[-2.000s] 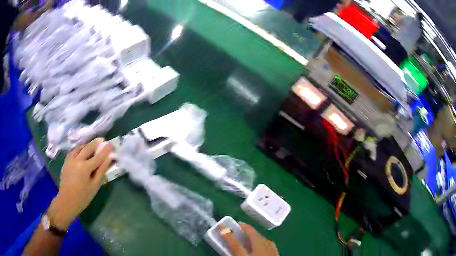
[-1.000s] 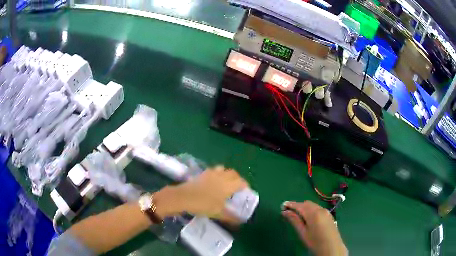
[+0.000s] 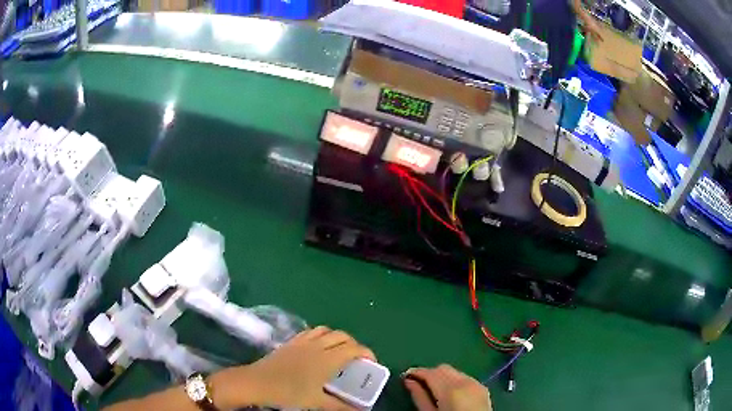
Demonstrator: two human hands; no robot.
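Observation:
My left hand [image 3: 309,371], with a watch at the wrist, holds a white power strip unit [image 3: 361,383] at the bottom centre. My right hand [image 3: 449,390] pinches the small plug of a dark USB test lead [image 3: 408,374]. Its tip is just right of the unit, with a small gap between them. The white supply power strip [image 3: 166,310] lies at lower left with two white plugs [image 3: 158,278] in it. Bagged power cords [image 3: 233,319] run from the plugs towards my left hand. A second unit is not visible.
Waiting units [image 3: 140,205] with bagged cords stand in rows at left. The black load tester box [image 3: 514,241] carries a bench power meter [image 3: 433,112] and a tape roll [image 3: 559,201]. A test wire harness [image 3: 481,321] hangs in front. A person's arm [image 3: 590,28] shows behind.
My left hand has gone from the supply strip to a unit. My right hand has let go of a unit and now holds the test lead, nearer the unit than a second ago. The view has turned.

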